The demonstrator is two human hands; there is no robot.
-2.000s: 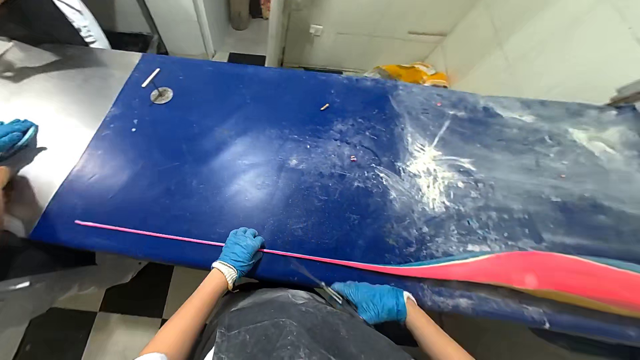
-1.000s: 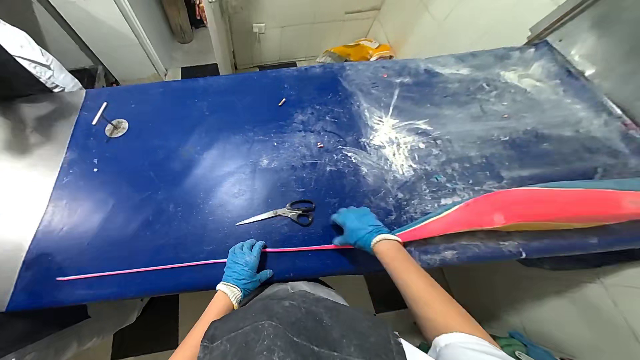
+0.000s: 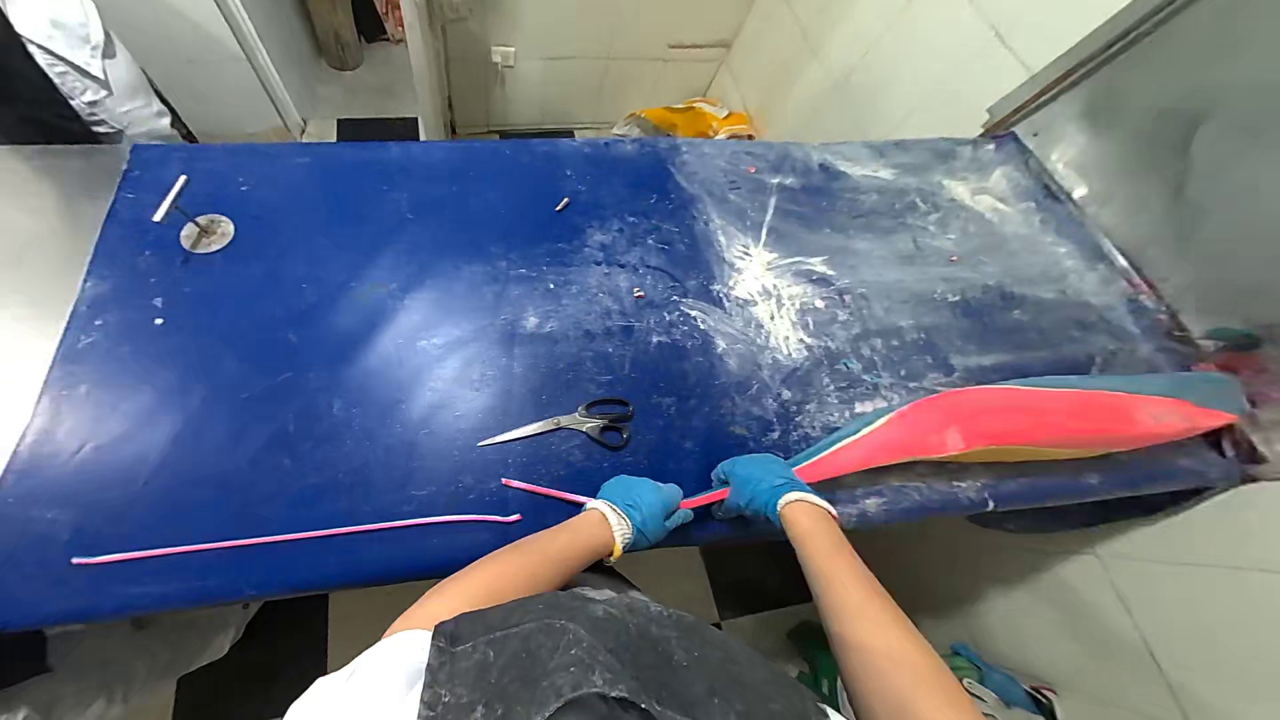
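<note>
A thick pink, teal and yellow striped mass, apparently candy, lies along the right front of the blue table and tapers leftward into a thin rope. My right hand, in a blue glove, grips its narrow end. Close on the left, my gloved left hand holds the same rope, whose tip sticks out beyond it. A separate pink strand rests along the front left edge. Scissors with black handles lie just above my left hand, touched by neither hand.
The blue table carries white powder right of centre. A metal disc with a handle stands at the back left. Small scraps are scattered about. A metal surface adjoins at left; a metal panel rises at right.
The long strand, one piece with the mass a second ago, now lies separate at left. My left hand has moved right, close to my right hand. The scissors, at my right hand earliest, lie on the table.
</note>
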